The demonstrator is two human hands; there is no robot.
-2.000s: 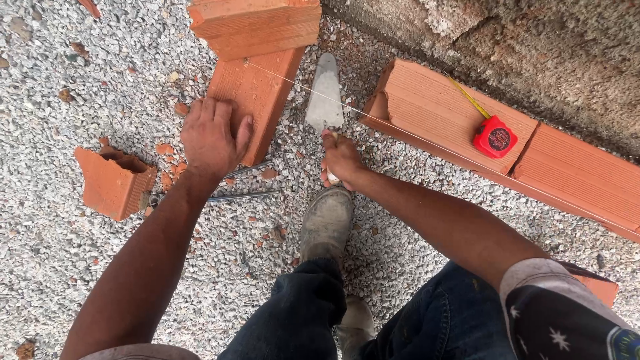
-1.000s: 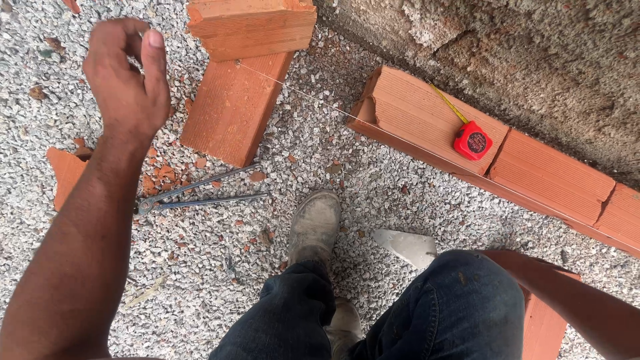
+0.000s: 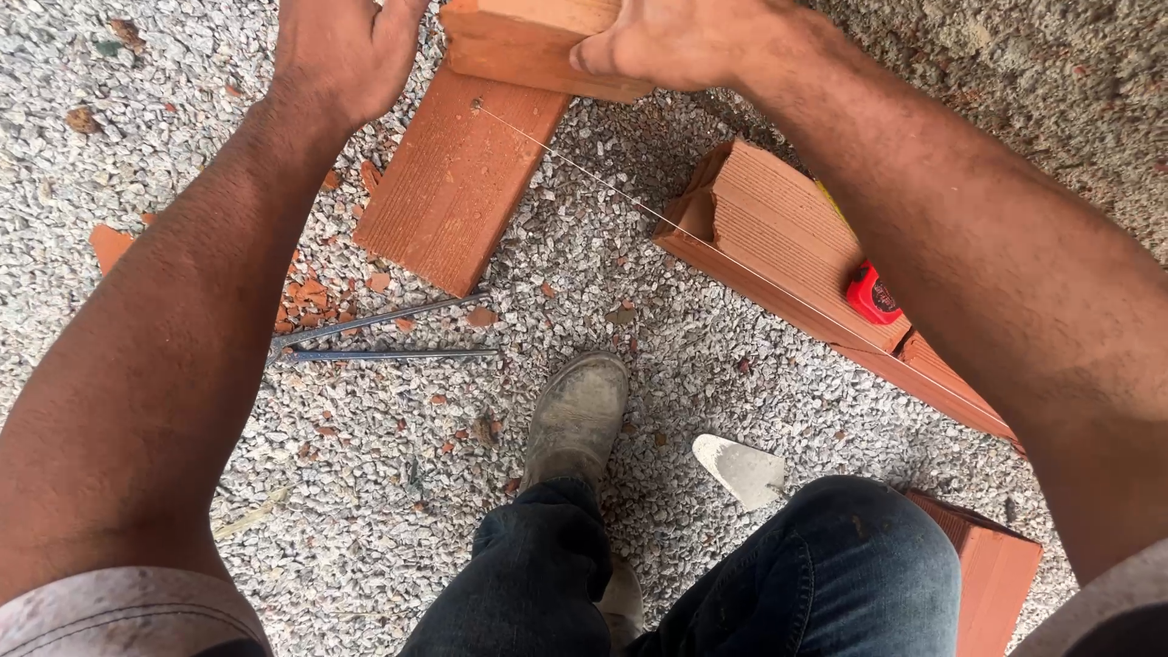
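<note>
At the top edge, my right hand (image 3: 680,41) grips the near right part of a clay brick (image 3: 538,46), thumb on its side. My left hand (image 3: 351,55) is just left of that brick; its fingers run out of view, so its hold cannot be told. The brick rests across the upper end of another clay brick (image 3: 456,182). A thin white string (image 3: 593,173) runs from that lower brick along a row of hollow clay bricks (image 3: 785,228). On the row, a red tape measure (image 3: 874,294) is partly behind my right forearm.
Pincers (image 3: 383,354) with long metal handles lie on the gravel (image 3: 365,511) near orange brick shards (image 3: 306,297). A trowel blade (image 3: 744,470) lies right of my boot (image 3: 579,420). Another brick (image 3: 995,584) is beyond my knee. A rough wall (image 3: 1031,82) stands upper right.
My right hand let go of the trowel, which now lies on the gravel, and has moved up to the upper brick. My left hand left the lower brick and is now beside the upper one.
</note>
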